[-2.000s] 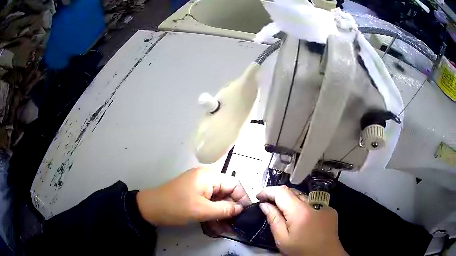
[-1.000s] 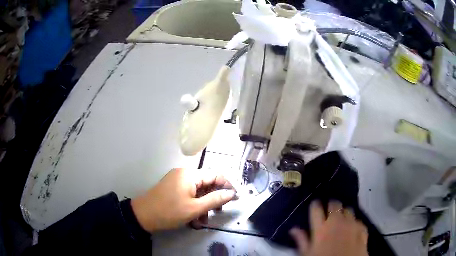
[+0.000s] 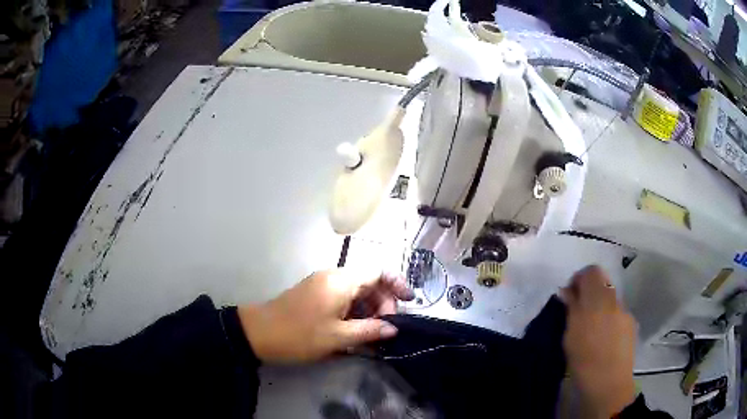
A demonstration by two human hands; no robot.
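Observation:
A dark garment piece point(image 3: 475, 360) with a pale stitch line lies at the front edge of the machine table, in front of the presser foot and the round shiny plate point(image 3: 432, 282). My left hand point(image 3: 323, 315) is at the cloth's left end, with thumb and fingertips on its edge. My right hand point(image 3: 600, 335), slightly blurred, grips the cloth's right part, raised in a fold beside the fingers. The cloth is not under the presser foot. The needle is too small to make out.
The cream machine head point(image 3: 491, 155) is tied with white cloth strips. The lamp shade point(image 3: 368, 176) hangs left of it. A cream trough point(image 3: 246, 51) is behind the worn white table point(image 3: 221, 180). A yellow-labelled container point(image 3: 658, 114) stands at the back right.
My right hand has moved right and up, now gripping the cloth instead of lying over it. The cloth has shifted nearer the table's front edge, and its left end has come to my left hand.

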